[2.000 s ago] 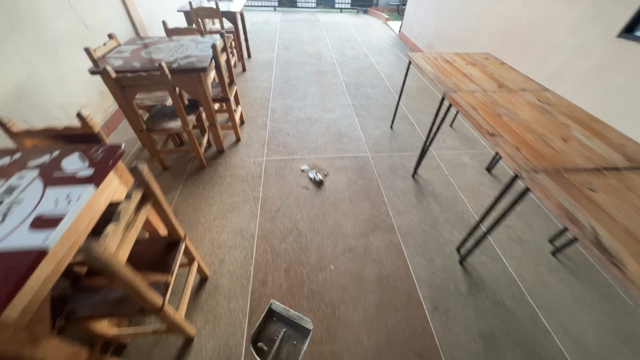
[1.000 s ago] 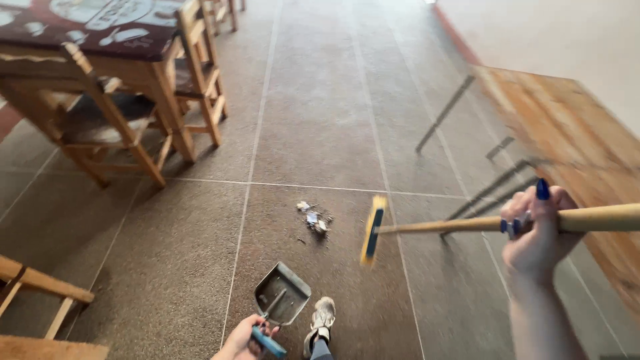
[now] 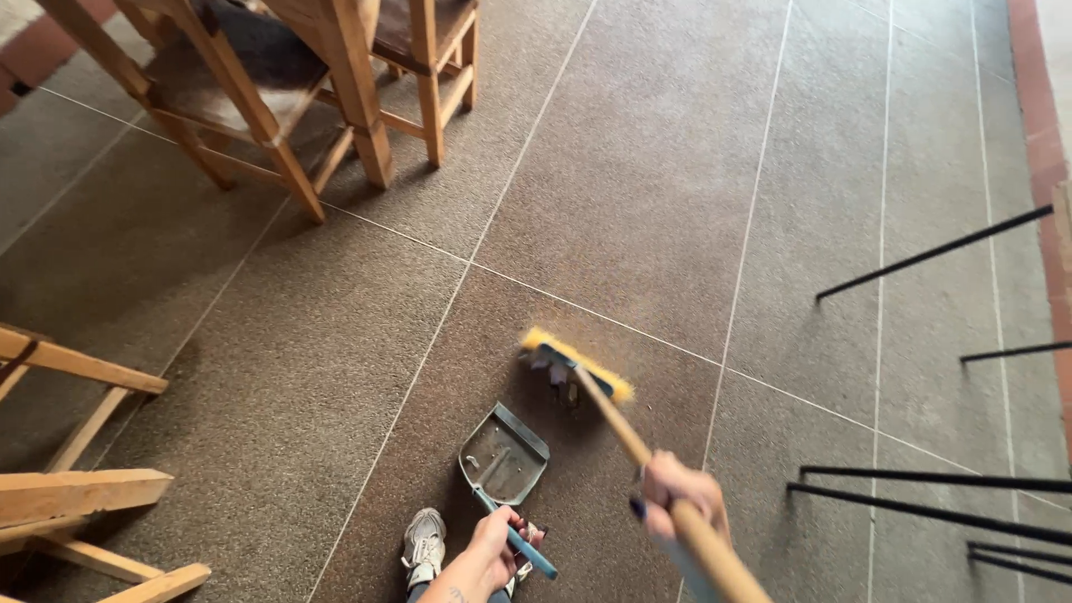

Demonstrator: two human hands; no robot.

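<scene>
My left hand grips the blue handle of a grey dustpan, whose pan rests on the floor with a few bits of debris in it. My right hand is closed around the wooden handle of a push broom. The broom head, with yellow bristles, is on the floor just beyond the pan's front edge. A small pile of litter lies against the near side of the bristles, partly hidden by the head and handle.
A wooden chair and table leg stand at the upper left. Another piece of wooden furniture is at the lower left. Thin black metal legs reach in from the right. My shoe is beside the dustpan.
The broom head has moved from the right of the litter to its far side. My left hand still holds the dustpan, as one second ago. The view has tilted downward.
</scene>
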